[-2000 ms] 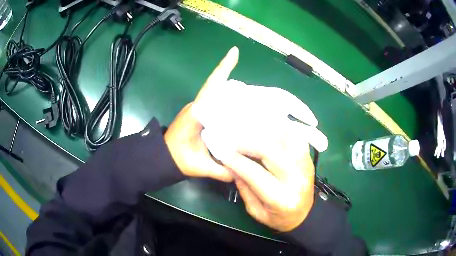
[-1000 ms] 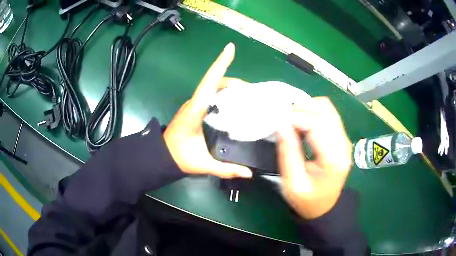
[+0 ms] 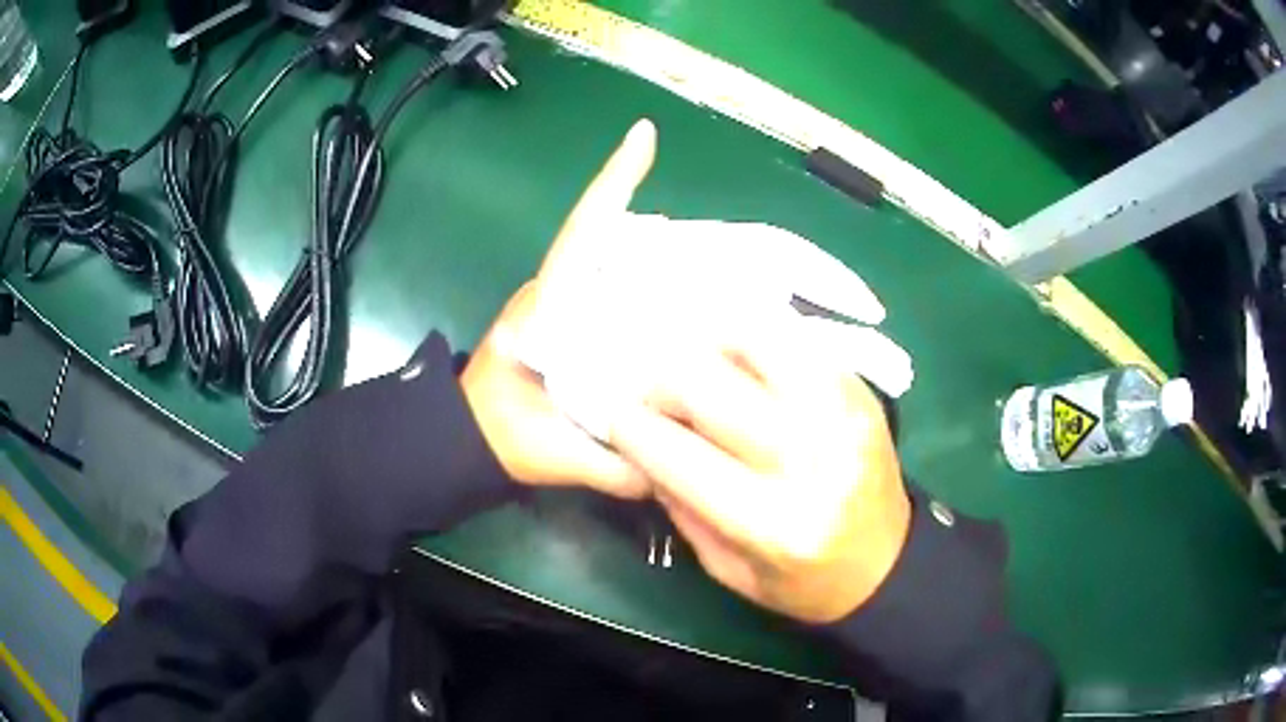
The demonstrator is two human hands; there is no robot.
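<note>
My left hand [image 3: 560, 381] holds the black power strip from the left, its index finger pointing up and away. The strip is almost fully hidden under the white cloth [image 3: 719, 268] and my hands; only a small dark bit shows between the cloth's folds. My right hand [image 3: 790, 480] presses the cloth on the strip from the right, fingers bent toward my left hand. Two metal plug pins [image 3: 660, 550] show just below my hands.
Black coiled cords [image 3: 322, 268] lie on the green bench at the left, with plugs [image 3: 487, 57] near dark blocks at the top. A clear bottle with a yellow warning label [image 3: 1093, 419] lies at the right. A grey post [image 3: 1149, 198] meets the yellow-white rail [image 3: 733, 99].
A second ago the strip's black face showed between my hands. My right hand has moved left with the cloth and now covers it.
</note>
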